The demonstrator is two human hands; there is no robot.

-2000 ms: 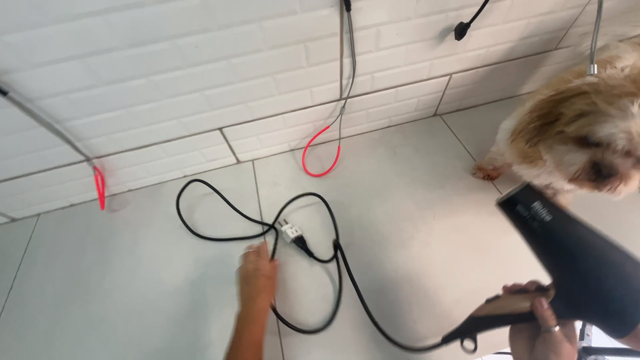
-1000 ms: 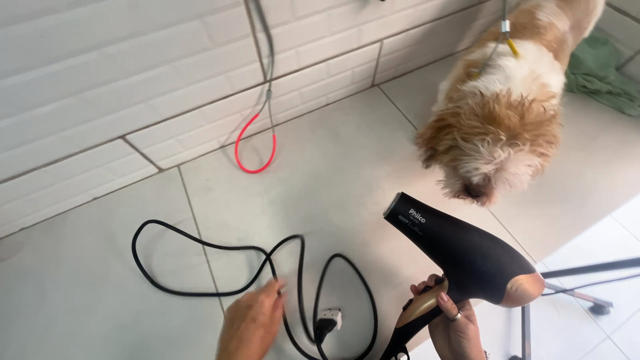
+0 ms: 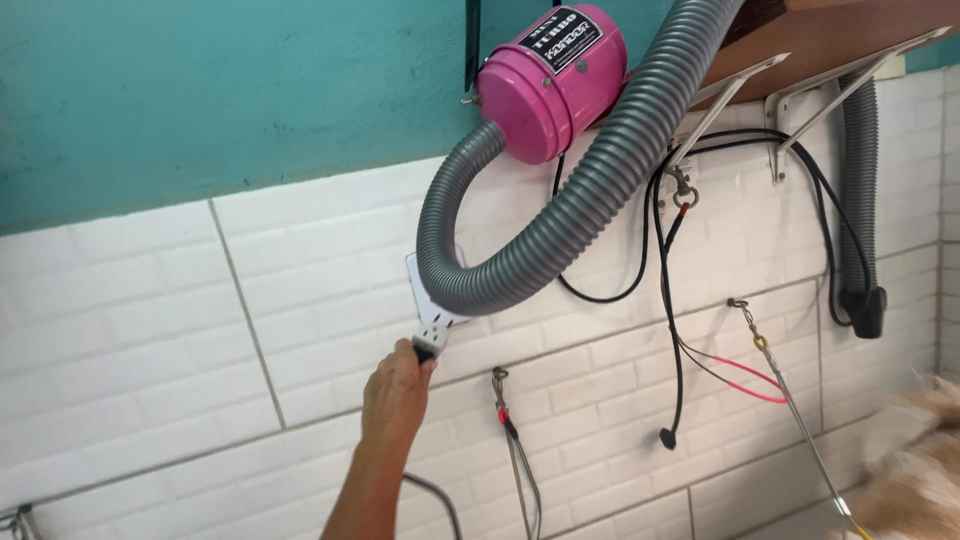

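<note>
My left hand (image 3: 397, 390) is raised toward the tiled wall, gripping a black plug with a white adapter (image 3: 431, 335) on it. The adapter's metal prongs point up at a white wall outlet plate (image 3: 429, 292). A grey corrugated hose (image 3: 525, 270) loops in front of that plate and covers much of it. From below my hand, the black power cord (image 3: 439, 495) hangs down out of view. My right hand and the hair dryer are outside the frame.
A pink pet blower (image 3: 555, 82) is mounted above, near a brown shelf (image 3: 847, 45) on metal brackets. Black cables (image 3: 660, 285) and a dangling plug (image 3: 667, 439) hang at right. Tether leads (image 3: 502, 412) hook onto the wall. Part of a dog's fur (image 3: 915, 472) shows at lower right.
My left hand has lifted the plug and adapter from the grey surface up to the wall outlet. The view has tilted up, leaving my right hand and the dryer out of frame.
</note>
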